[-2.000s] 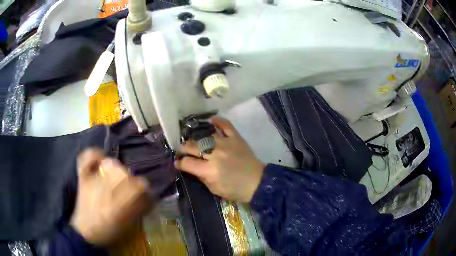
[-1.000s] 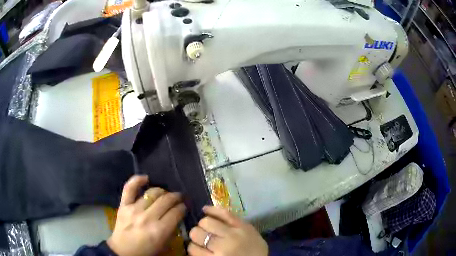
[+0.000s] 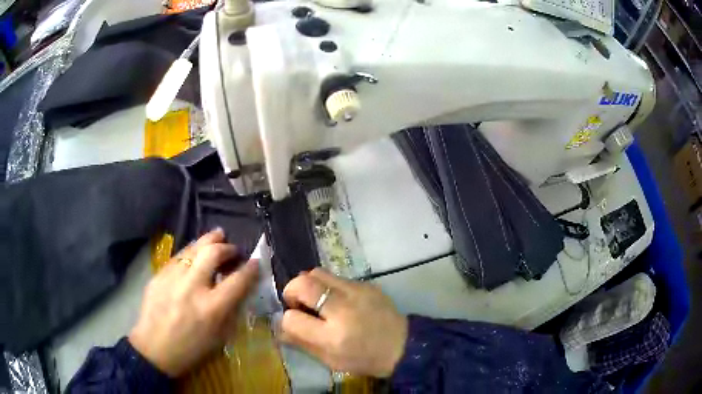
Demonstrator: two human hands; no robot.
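The dark garment panel point(image 3: 85, 231) lies left of and under the needle of the white sewing machine point(image 3: 462, 69). A dark strip point(image 3: 292, 238) runs from the presser foot point(image 3: 264, 202) toward me. My left hand point(image 3: 196, 296) lies on the panel's near edge, fingers bent, holding the cloth. A small white piece point(image 3: 263, 265) shows between my hands; I cannot tell what it is. My right hand point(image 3: 342, 319), with a ring, has its fingers closed on the near part of the dark strip. The fingertips partly hide the cloth edges.
Fanned dark strips point(image 3: 485, 208) lie under the machine arm. Yellow tape point(image 3: 168, 135) and a white lever-like piece point(image 3: 169, 88) are at the left. More dark cloth point(image 3: 108, 69) lies behind. A checked cover point(image 3: 612, 312) and blue bin point(image 3: 677, 285) are at the right.
Both hands have moved up toward the needle from the table front. The cloth under the foot has shifted, and the white piece now shows between my hands. The view has moved slightly.
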